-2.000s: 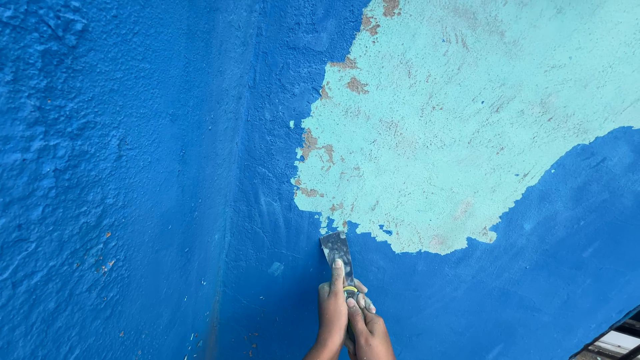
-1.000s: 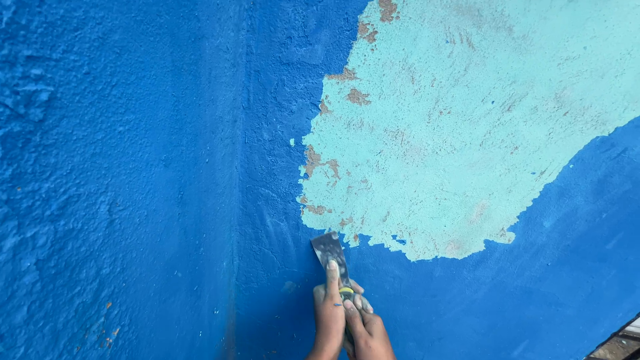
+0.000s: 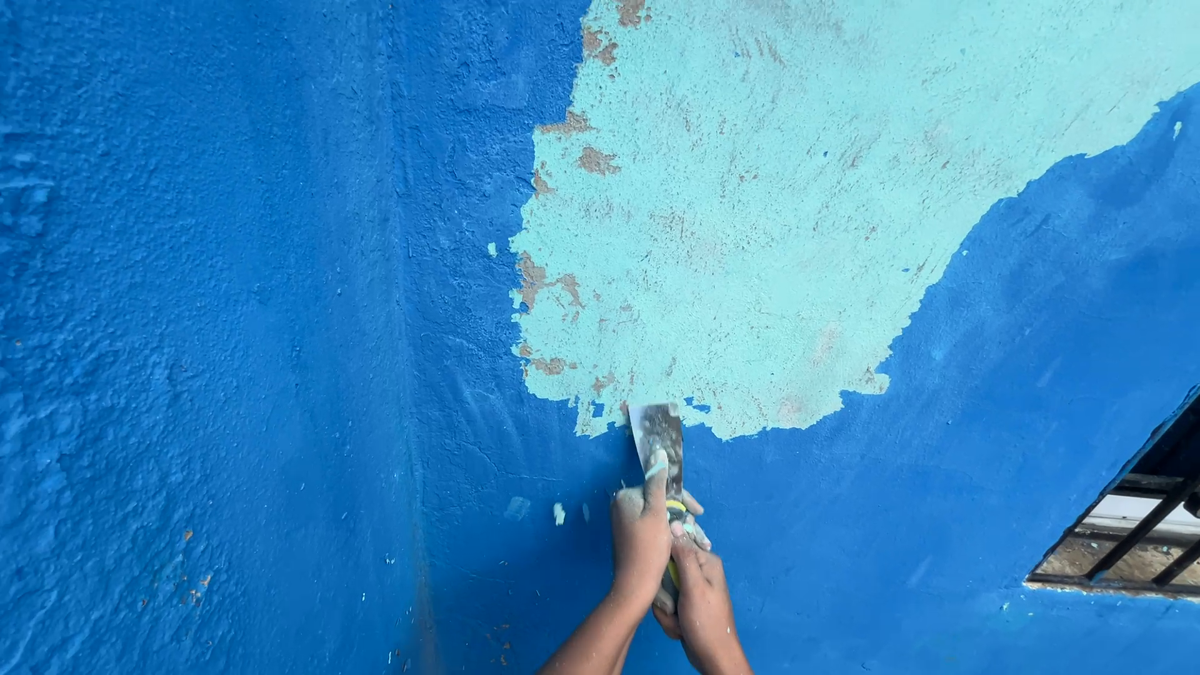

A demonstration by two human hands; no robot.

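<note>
Both my hands grip one paint scraper [image 3: 660, 445] with a wide metal blade and a yellow and dark handle. My left hand [image 3: 641, 539] holds it near the blade, its index finger stretched along the metal. Lower down, my right hand [image 3: 698, 586] is closed round the handle. The blade's edge touches the lower border of a pale turquoise patch [image 3: 750, 234], where the blue paint [image 3: 844, 525] is off the wall. Brown-grey spots show along the patch's left edge. Whitish dust covers the fingers.
A rough blue wall [image 3: 187, 328] meets the scraped wall at a corner on the left. At the lower right is an opening with dark metal bars [image 3: 1139, 530]. Small pale chips [image 3: 559, 514] mark the blue paint left of my hands.
The scraper's blade has moved to the right along the patch's lower edge. A strip of turquoise now shows lower down beside the blade. The view has shifted, with more of the barred opening showing.
</note>
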